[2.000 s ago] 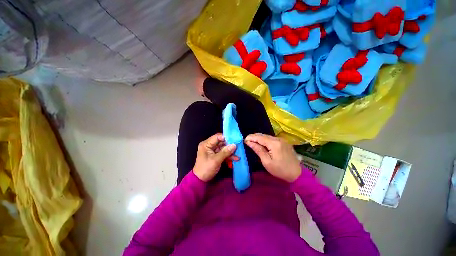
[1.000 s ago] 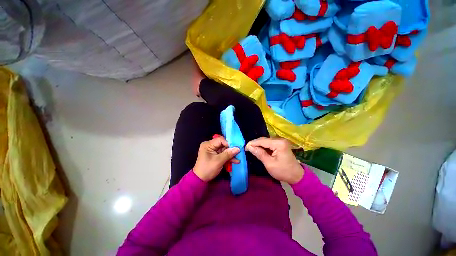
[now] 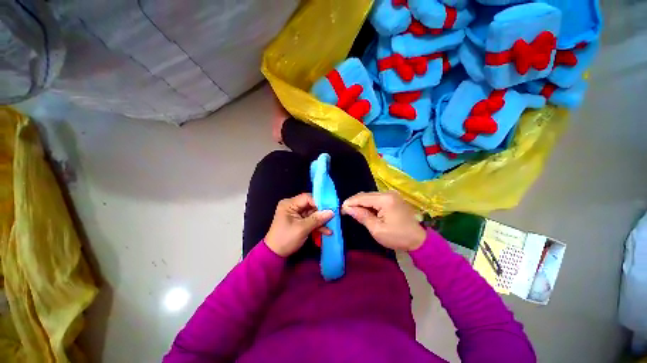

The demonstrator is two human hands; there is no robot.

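A light-blue plush piece (image 3: 331, 244) is held edge-on above my lap and looks like a narrow upright strip. A bit of its red bow (image 3: 317, 239) shows on its left side. My left hand (image 3: 293, 225) pinches the middle of the piece between thumb and fingers. My right hand (image 3: 384, 218) is just right of the piece's edge, thumb and forefinger pinched together. Whatever is between those fingertips is too small to tell; no needle or thread can be made out.
A yellow bag (image 3: 454, 195) full of blue plush pieces with red bows (image 3: 486, 117) stands ahead right. An open carton (image 3: 537, 268) with a dark tool lies at right. A woven sack (image 3: 163, 60) is ahead left, a crumpled yellow bag (image 3: 42, 248) at left.
My right hand stays close to the piece's edge, with only small shifts. The piece has moved slightly left, and less red bow shows than a second ago.
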